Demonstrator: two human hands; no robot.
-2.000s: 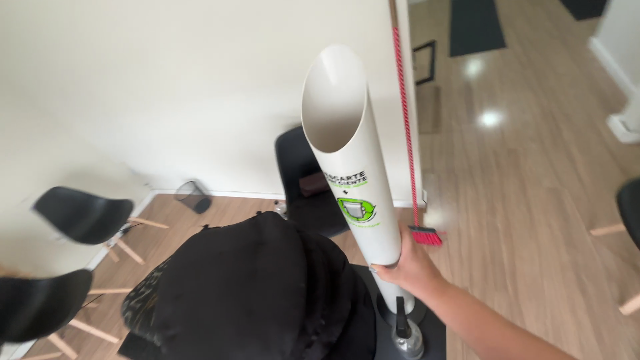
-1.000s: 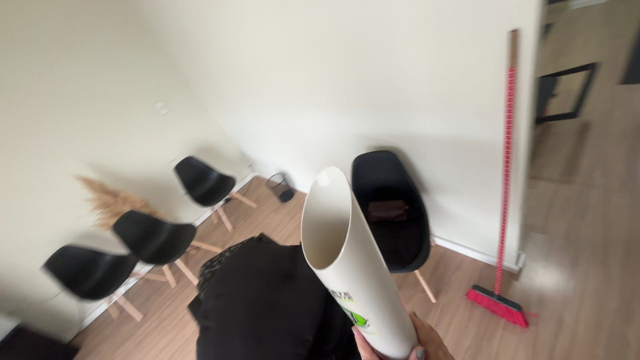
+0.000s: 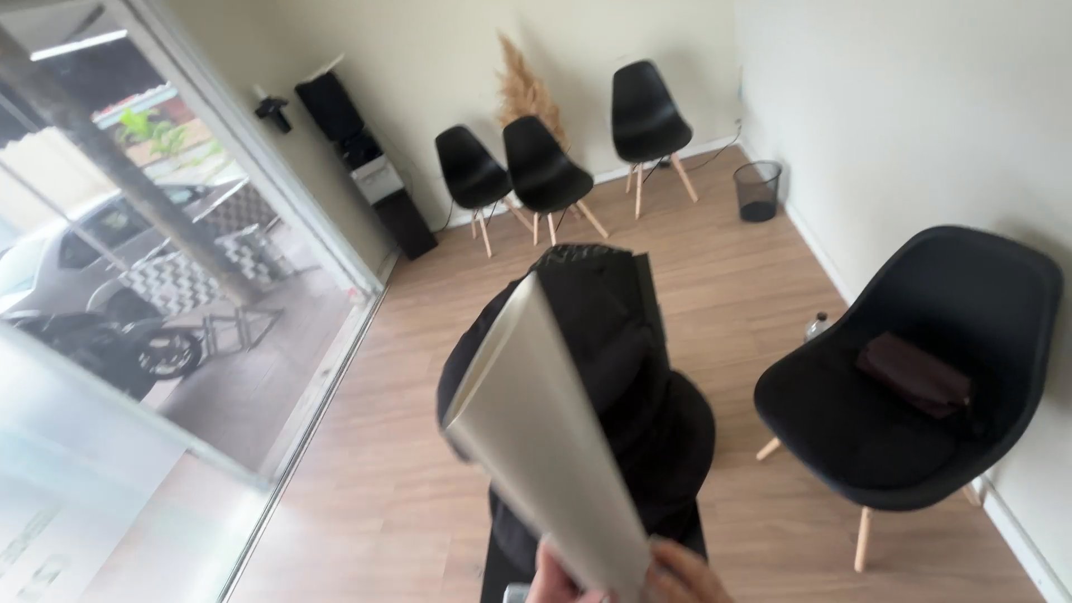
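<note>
A white plastic tube (image 3: 548,435) with a slanted open mouth leans up and left from the bottom of the view. My left hand (image 3: 559,578) grips its lower left side, and my right hand (image 3: 682,574) holds its right side. The tube's lower end is out of view. Just behind it is a bulky black fabric thing (image 3: 603,335), perhaps a bag or backpack, partly hidden by the tube; something black lies under it at the bottom edge.
A black chair (image 3: 904,435) with a dark folded item (image 3: 914,373) stands at the right, a bottle (image 3: 816,325) beside it. Farther back are a mesh wastebasket (image 3: 758,193), several black chairs, dried pampas grass (image 3: 528,88) and a water dispenser (image 3: 377,176). A glass door (image 3: 276,209) lies left.
The view has swung left toward the glass door. Two seconds ago only my right hand showed on the tube; now both hands hold it. The tube's printed side no longer shows.
</note>
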